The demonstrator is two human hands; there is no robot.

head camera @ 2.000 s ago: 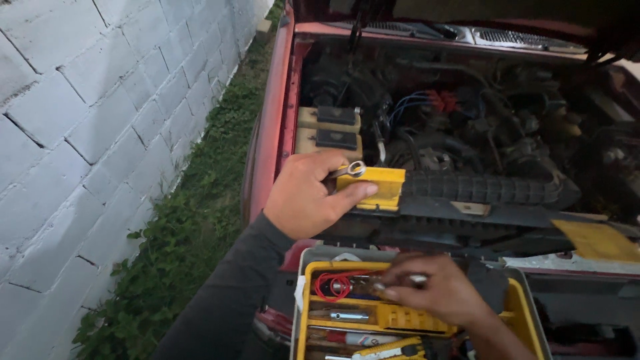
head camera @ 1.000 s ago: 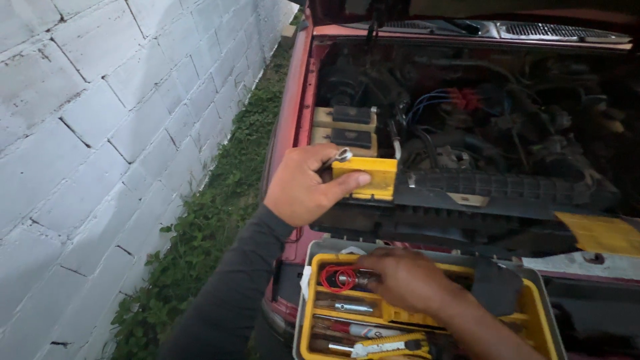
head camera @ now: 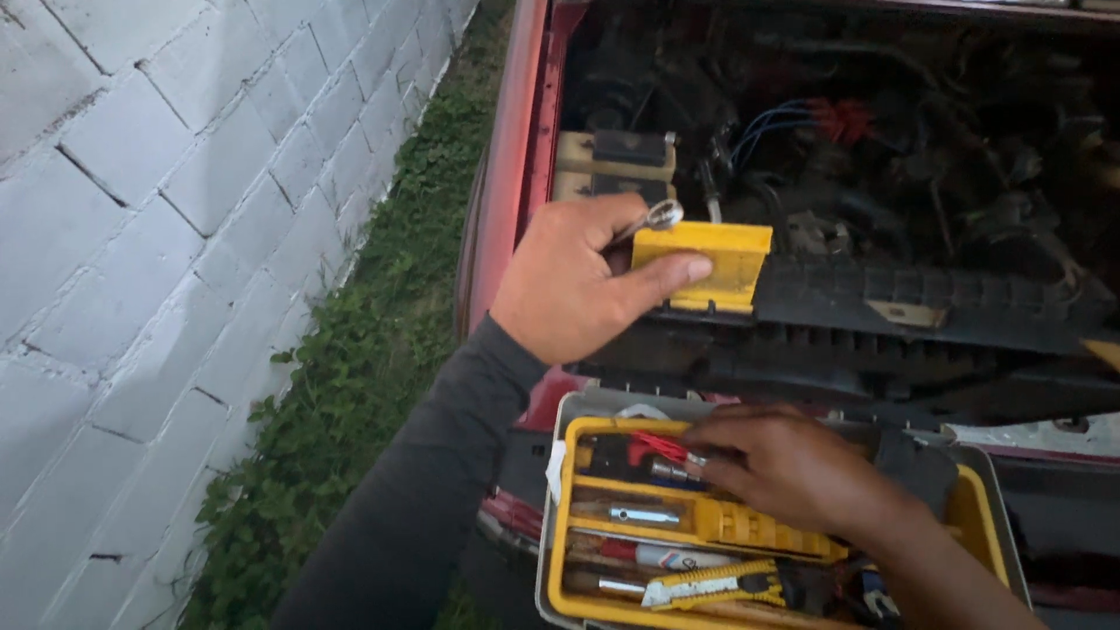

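Note:
My left hand [head camera: 604,276], in a dark sleeve, grips a yellow plastic holder [head camera: 700,267] between thumb and fingers, with the ring end of a metal wrench [head camera: 665,214] showing above it. Lower right, my right hand [head camera: 779,468] reaches into a grey and yellow toolbox [head camera: 570,516], its fingertips pinching a bundle of red cord [head camera: 658,448]; a small metal piece shows there too. The fingers' undersides are hidden. In the tray lie a metal tubular tool [head camera: 643,514], a marker [head camera: 682,556] and a yellow utility knife [head camera: 717,584].
The toolbox stands at the front of a red vehicle with its engine bay [head camera: 875,175] exposed. Blue wires [head camera: 770,122] and a black ribbed duct [head camera: 962,293] run inside. A white block wall [head camera: 175,262] and green plants [head camera: 350,350] lie on the left.
My right hand has shifted within the toolbox to the red cord, which lay in a round coil and is now bunched toward the fingertips. My left hand keeps hold of the yellow holder and wrench.

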